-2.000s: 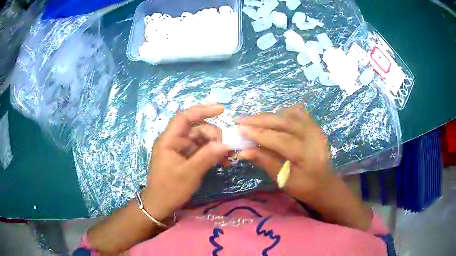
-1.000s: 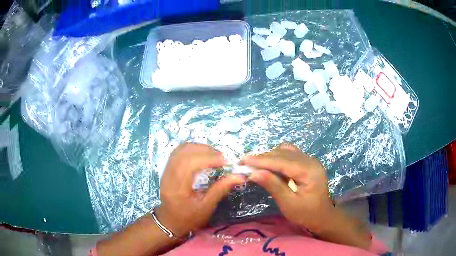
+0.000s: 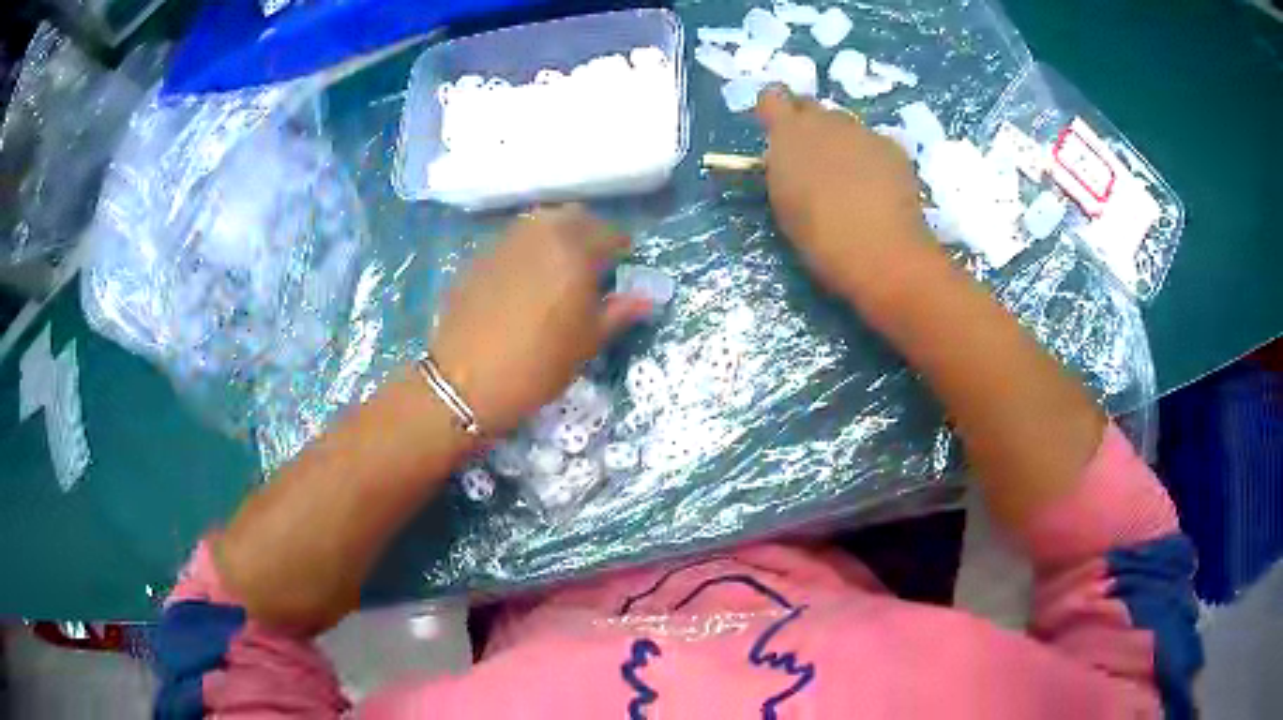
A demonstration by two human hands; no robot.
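My left hand [image 3: 528, 317] is blurred over the clear plastic sheet [image 3: 830, 422], its thumb beside a frosted translucent cover [image 3: 645, 286]; whether it grips the cover is unclear. My right hand [image 3: 844, 183] reaches to the top, its fingertips at the loose frosted covers [image 3: 767, 31]; whether it pinches one is hidden. A yellowish band [image 3: 732, 163] sticks out from a right finger. Round holed inserts [image 3: 570, 422] lie loose on the sheet between my forearms.
A clear tub [image 3: 549, 134] of white rings stands top centre. A bulging poly bag [image 3: 225, 239] lies left, below a blue bin [image 3: 324, 35]. White flat pieces [image 3: 985, 197] are heaped beside a labelled clear container [image 3: 1105, 183] at right. Blue trays [image 3: 1224, 492] stand beside the bench.
My hands have parted from working together on a small whitish piece near my body. The left has moved up toward the tub, the right up to the frosted covers. The inserts are now uncovered.
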